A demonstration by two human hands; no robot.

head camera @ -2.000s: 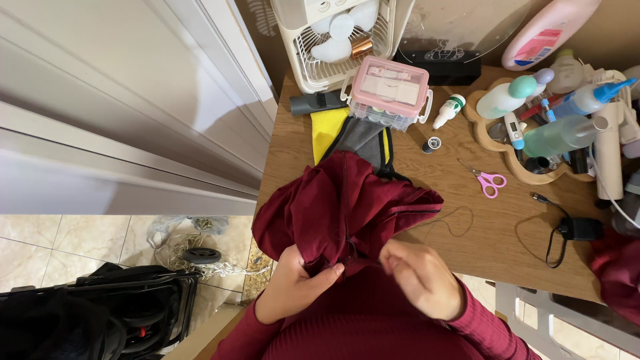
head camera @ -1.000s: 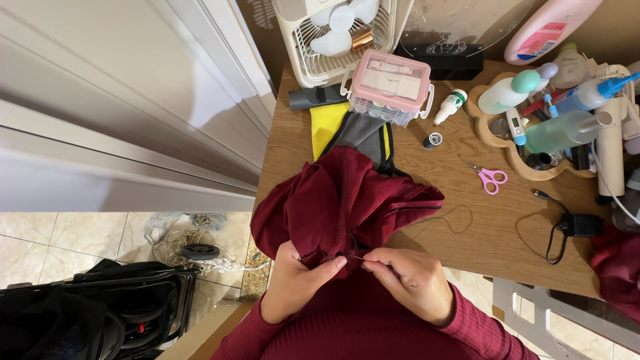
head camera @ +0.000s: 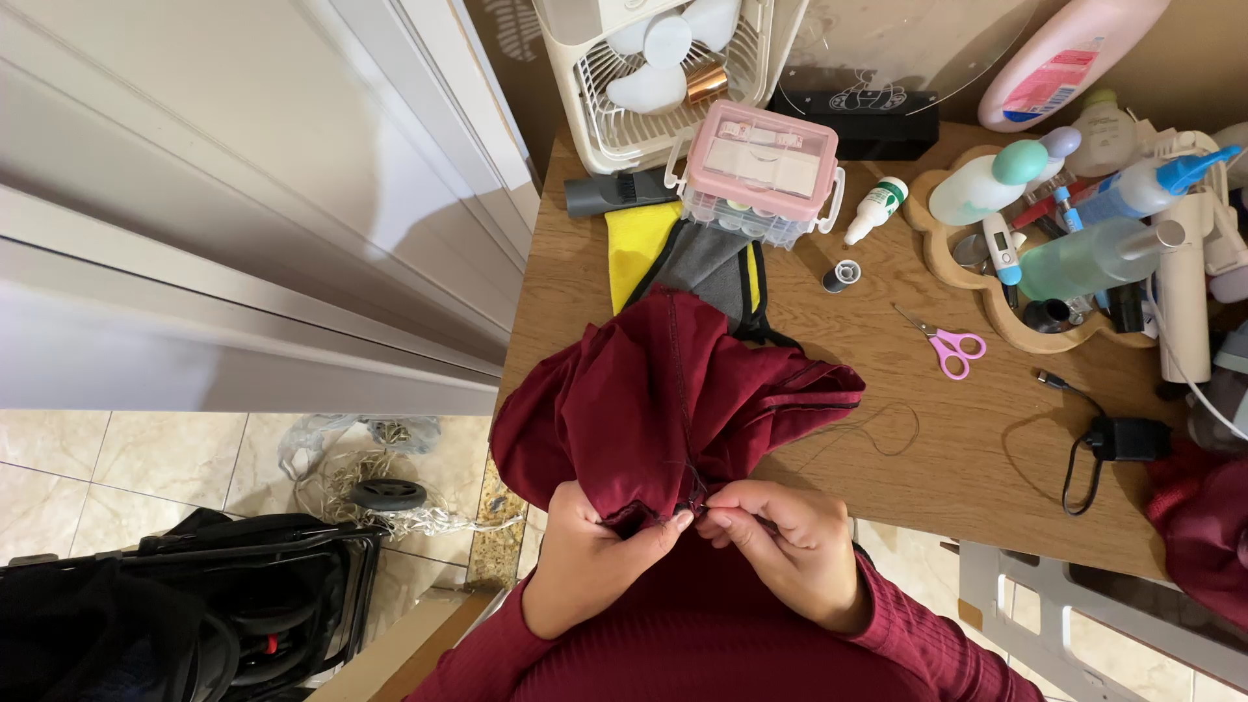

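Note:
A bunched dark red cloth garment (head camera: 634, 409) with dark seams lies at the near edge of the wooden table. My left hand (head camera: 600, 556) grips its lower edge between thumb and fingers. Close beside it, my right hand (head camera: 785, 546) pinches something thin at the cloth's edge, seemingly a sewing needle, mostly hidden by the fingertips. Dark thread (head camera: 915, 429) curls on the wood right of the garment. Farther right are small scissors with pink handles (head camera: 955, 353), and above them a spool of dark thread (head camera: 840, 276) and a small white bottle with a green label (head camera: 877, 209).
A pink-lidded plastic box (head camera: 760, 166) stands on a grey and yellow cloth (head camera: 717, 258) behind the garment. A wooden tray (head camera: 1024, 327) with bottles and a thermometer is at right, near a black charger (head camera: 1126, 439). A folded black stroller (head camera: 283, 595) lies on the floor at left.
My right hand was blurred and slightly apart from my left two seconds ago; it has since come in close to the left fingertips. The garment stays in my left hand.

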